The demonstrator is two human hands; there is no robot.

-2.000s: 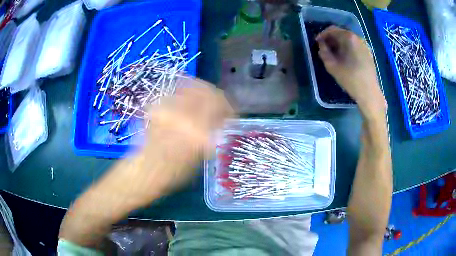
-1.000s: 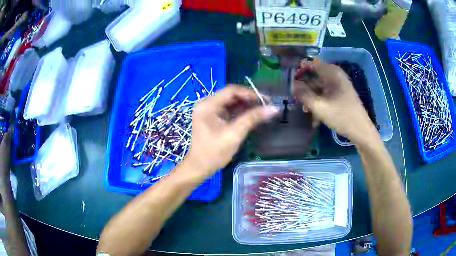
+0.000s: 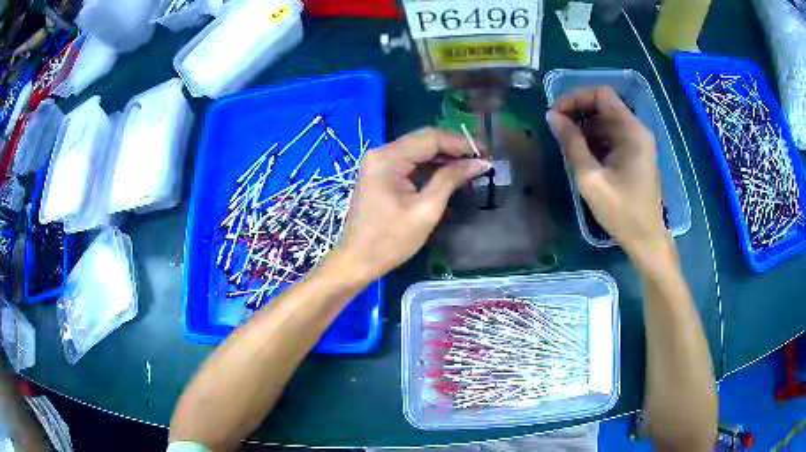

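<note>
My left hand (image 3: 402, 199) is closed on a thin white rod (image 3: 470, 142) and holds it just in front of the ram (image 3: 492, 126) and over the small silvery fixture (image 3: 499, 173) of the green press. My right hand (image 3: 614, 163) is over the clear box of black pieces (image 3: 676, 190), thumb and forefinger close together; whether a small piece is between them cannot be told. The clear rod box (image 3: 508, 419) is nearest me, its rods lying with red ends left. The large blue tray (image 3: 196, 265) left of the press holds a loose heap of rods.
The press head bears a white P6496 plate (image 3: 474, 19). Frosted clear boxes (image 3: 157, 146) stand at the left. A smaller blue tray (image 3: 771, 261) with rods is at the far right, a yellow container (image 3: 680, 26) behind it. A red tray (image 3: 353, 7) is behind the large tray. Part of another person's arm (image 3: 19, 410) shows lower left.
My left hand went from the blue tray to the press with a rod. My right hand went from the black-parts box to the press, then back over that box. The view has shifted.
</note>
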